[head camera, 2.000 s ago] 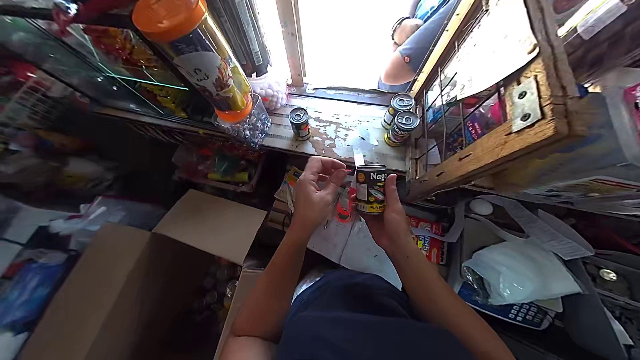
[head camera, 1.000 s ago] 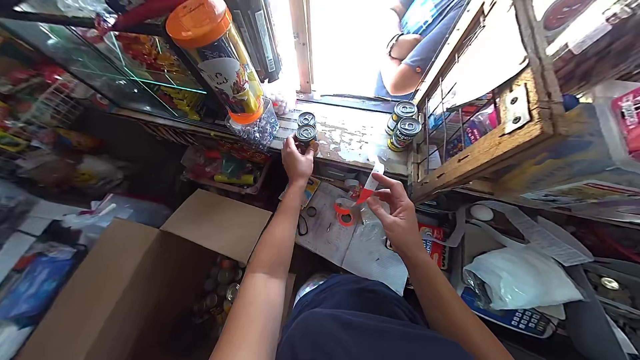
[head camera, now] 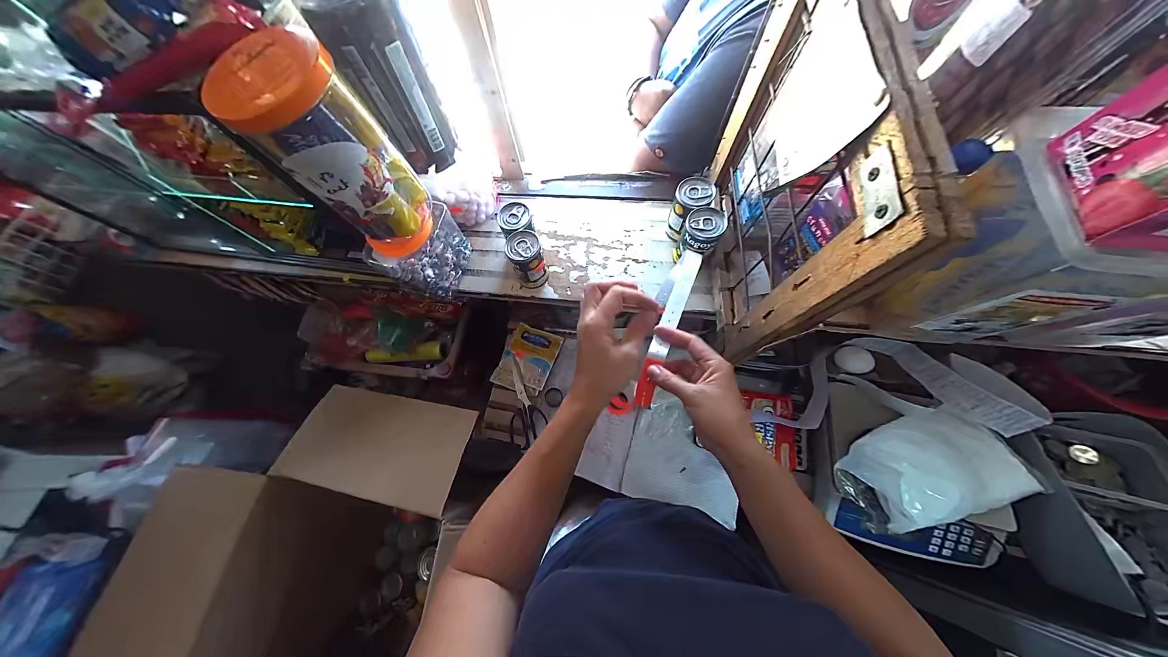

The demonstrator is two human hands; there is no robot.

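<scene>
Between my hands is a white strip (head camera: 675, 297) with a red piece (head camera: 647, 383) at its lower end; whether it is tape or a label strip I cannot tell. My right hand (head camera: 703, 383) pinches the red end between thumb and fingers. My left hand (head camera: 613, 342) is beside the strip, fingers curled, its fingertips near the strip's edge; contact is unclear. Two small cans (head camera: 526, 258) stand on the worn ledge to the left. Two more cans (head camera: 701, 233) stand at the right end, by the strip's top. A red ring (head camera: 620, 403) lies below my left hand.
Beyond the ledge (head camera: 602, 242) sits a person (head camera: 698, 100). A wooden mesh frame (head camera: 821, 274) borders the right side. Scissors (head camera: 522, 388) and an open notebook (head camera: 680, 456) lie below. An open cardboard box (head camera: 365, 447) holds cans; a jar with an orange lid (head camera: 319, 137) stands upper left.
The can held two seconds ago was put beside the other can on the ledge's left side. My left hand has let go of it and moved right, to the strip.
</scene>
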